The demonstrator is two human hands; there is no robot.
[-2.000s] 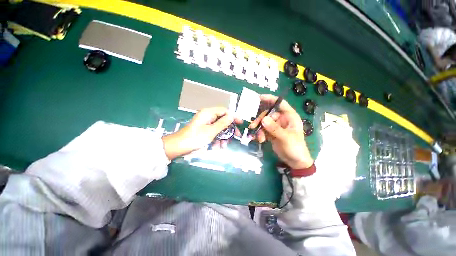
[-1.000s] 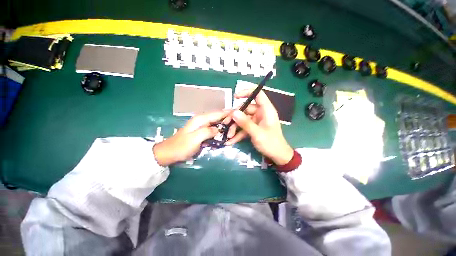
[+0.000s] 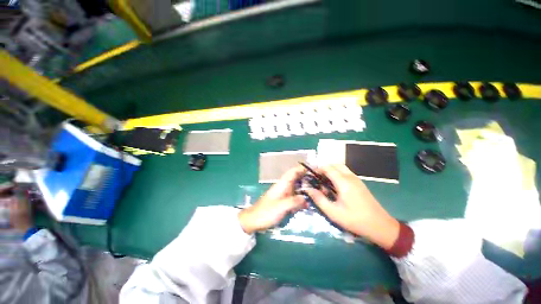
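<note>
A round black unit (image 3: 308, 183) is between my two hands, above the shiny clear film (image 3: 302, 227). My left hand (image 3: 274, 205) holds its left side with the fingertips. My right hand (image 3: 355, 205) is against its right side and also holds dark tweezers (image 3: 312, 171), which lie low across the unit. The unit's face is partly hidden by my fingers. A grey adhesive sheet (image 3: 283, 165) lies just behind my left hand. A black adhesive sheet (image 3: 372, 161) on white backing lies behind my right hand.
A white die-cut sheet (image 3: 306, 120) lies by the yellow line (image 3: 219, 113). Several round black units (image 3: 436, 100) stand at right, near release paper (image 3: 501, 178). At left are another grey sheet (image 3: 207, 142), a single unit (image 3: 197, 161), black pieces (image 3: 145, 140), a blue box (image 3: 89, 178) and a person's sleeve (image 3: 44, 261).
The view has swung left, bringing the blue box into sight. My hands have closed together around the unit, and the tweezers have gone from raised to lying low across it.
</note>
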